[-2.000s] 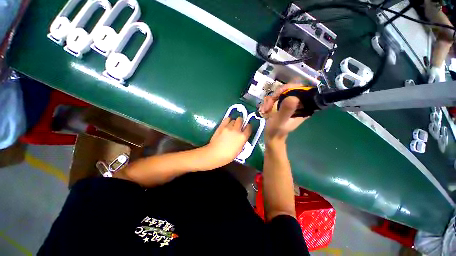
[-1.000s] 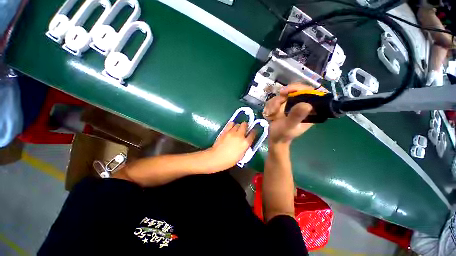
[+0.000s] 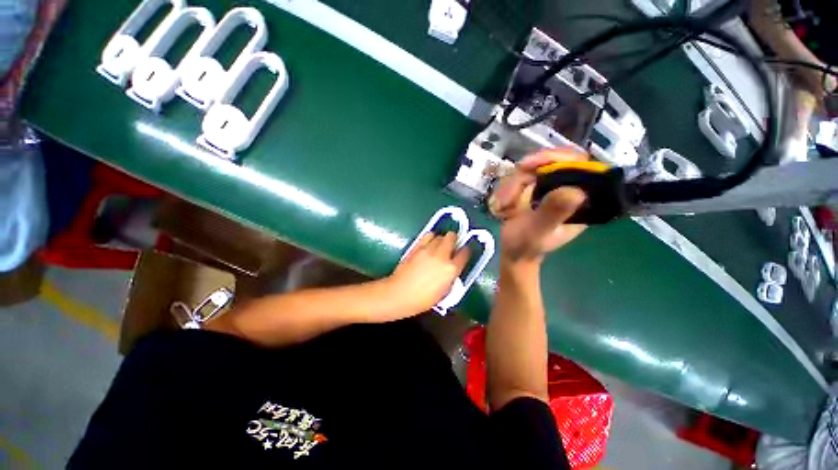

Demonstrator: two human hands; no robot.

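Note:
My right hand [image 3: 537,213] is closed around the black grip of the electric screwdriver [image 3: 593,190], which has a yellow-orange band. The tool's tip end is beside the front tray of the silver-grey screw feeder [image 3: 551,101]; the tip itself is hidden by my fingers. My left hand [image 3: 430,274] rests on two white plastic housings [image 3: 482,250] side by side at the near edge of the green bench, its fingers over their loops. The hand hides parts of both housings. No screw can be made out.
Several white housings [image 3: 225,127] lie in a slanted row at upper left. More lie beyond the white stripe [image 3: 404,64]. A grey metal bar [image 3: 735,193] and a black cable cross the right side. A carton [image 3: 165,285] holding white loops and a red stool [image 3: 579,413] are below the bench.
My right hand and the screwdriver have shifted slightly right. The left hand and its two housings sit slightly lower in view. Beyond the stripe, housings have shifted, and one has come into view at the top.

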